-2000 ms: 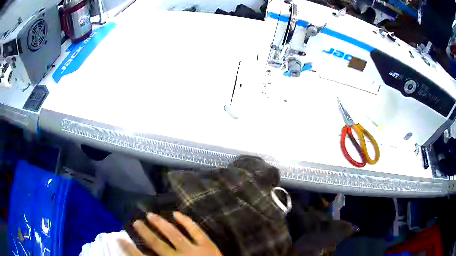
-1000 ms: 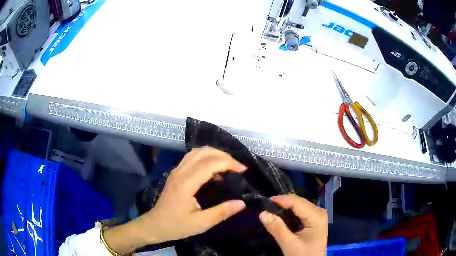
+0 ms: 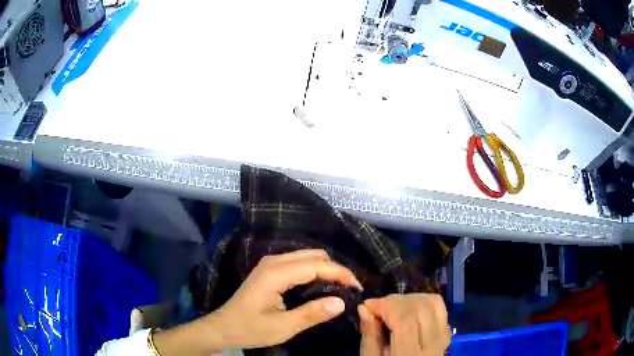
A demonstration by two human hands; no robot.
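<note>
The dark plaid garment (image 3: 278, 198) is bunched in the lap, with one pointed flap lying over the table's front edge. My left hand (image 3: 285, 299) holds black cloth of the garment between thumb and fingers. My right hand (image 3: 410, 321) pinches the same cloth just to the right, its fingertips close to the left ones. The cloth between the fingertips is too dark to make out in detail. My right hand is partly cut off by the bottom of the picture.
Scissors (image 3: 490, 156) with one red and one yellow-orange handle lie on the white table, below the sewing machine (image 3: 480, 42). A ruler strip (image 3: 417, 205) runs along the front edge. Blue bins (image 3: 42, 285) stand below at both sides. A second machine (image 3: 31, 45) is at the left.
Two seconds ago only one hand showed on the garment, with a white loop visible. Both hands then took hold of the black cloth. The fingertips are now closer together, and the view has shifted slightly.
</note>
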